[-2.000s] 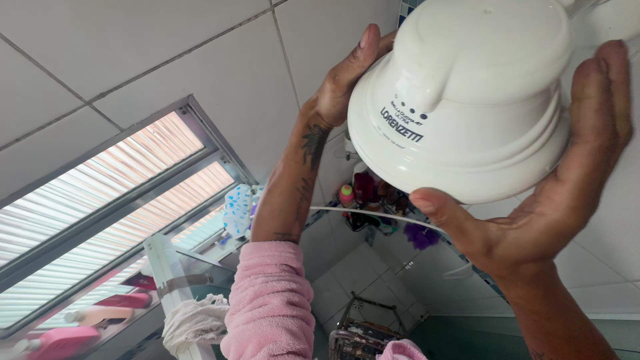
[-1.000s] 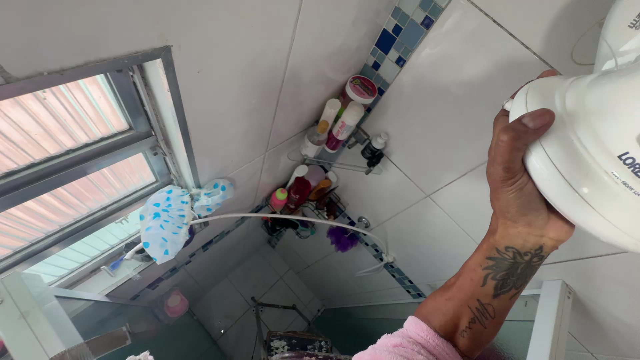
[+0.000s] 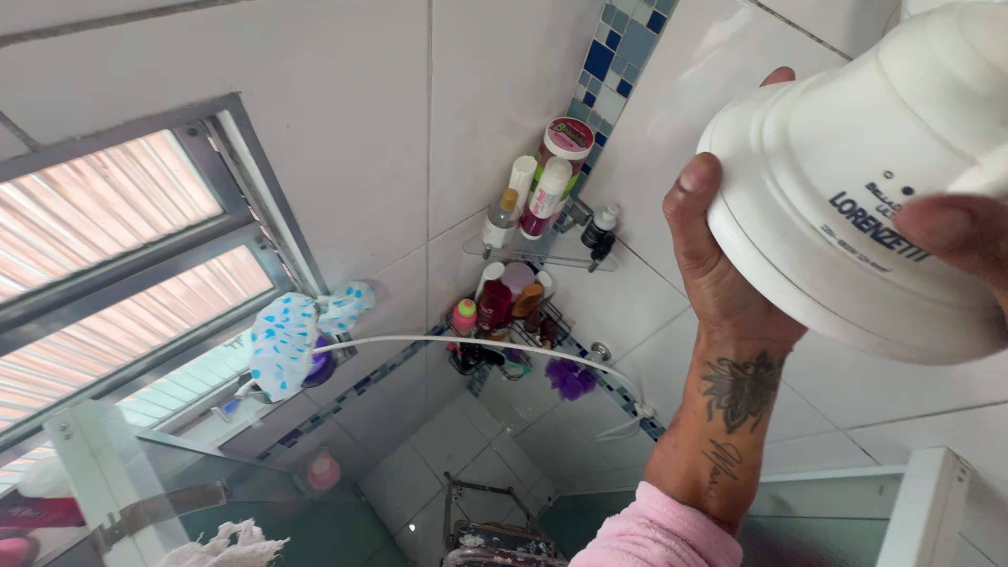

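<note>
A white Lorenzetti electric shower head (image 3: 795,181) fills the upper right of the view, tilted, its wide round rim toward the lower left. My left hand (image 3: 728,276) grips that rim from the left, thumb on the near side and a fingertip showing behind the top edge. The forearm is tattooed, with a pink plush sleeve. At the right edge, one blurred digit of my right hand (image 3: 957,232) lies over the printed front of the shower head; the rest of that hand is cut off, so its grip is not clear.
A glass corner shelf (image 3: 543,256) and wire rack hold several bottles. A white cable (image 3: 472,341) crosses below, near a purple bath pouf (image 3: 571,379). A metal-framed window (image 3: 236,213) is at left, beside a dotted shower cap (image 3: 283,342). A stepladder (image 3: 492,543) stands below.
The view has swung since the first frame. A digit of my right hand now shows over the shower head's front, where one second ago that hand was not visible. My left hand still holds the rim.
</note>
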